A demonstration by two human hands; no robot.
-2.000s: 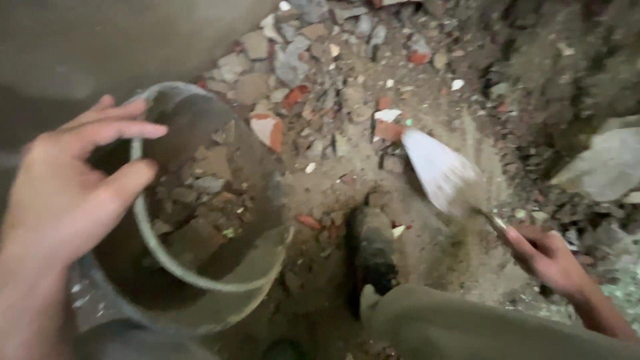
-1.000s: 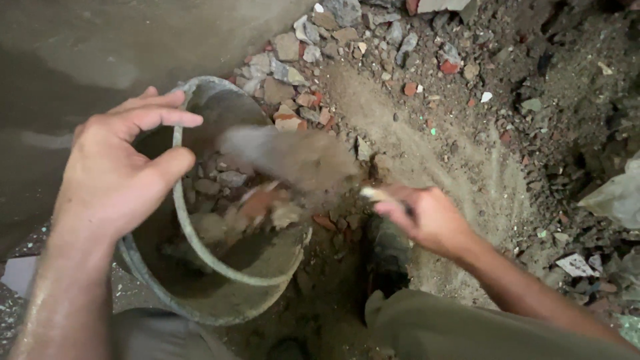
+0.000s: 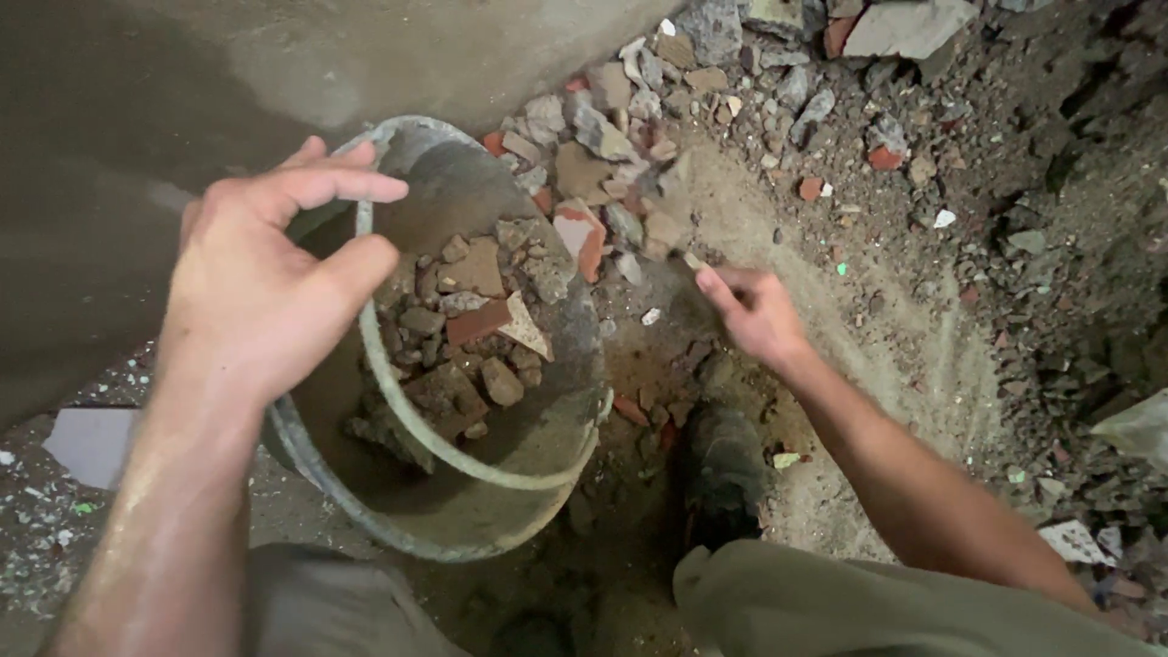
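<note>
My left hand (image 3: 265, 265) is at the upper left of a round bucket (image 3: 420, 547), with the bucket's curved handle (image 3: 397, 401) held between thumb and fingers. The bucket leans, its mouth facing me, and holds stones, dirt, a red-brown tile piece (image 3: 478, 322) and a speckled shard (image 3: 526, 327). To the right of the bucket, my right hand (image 3: 753, 310) grips the handle (image 3: 693, 261) of a trowel. The trowel's blade is too blurred to make out clearly against the rubble. A white and red tile shard (image 3: 580, 237) lies against the bucket's right side.
A smooth grey wall (image 3: 164, 109) stands at upper left. Rubble (image 3: 602, 137) lines its foot, with a large pale slab (image 3: 911, 27) farther right. Loose debris (image 3: 1077, 274) covers the right side. A dark boot (image 3: 724, 465) is below my right hand, and a pale tile piece (image 3: 91, 447) lies far left.
The trowel was over the floor rubble, then a blurred blade passed over the bucket's mouth; now my right hand is back beside the bucket. More pieces lie in the bucket, including the red-brown one.
</note>
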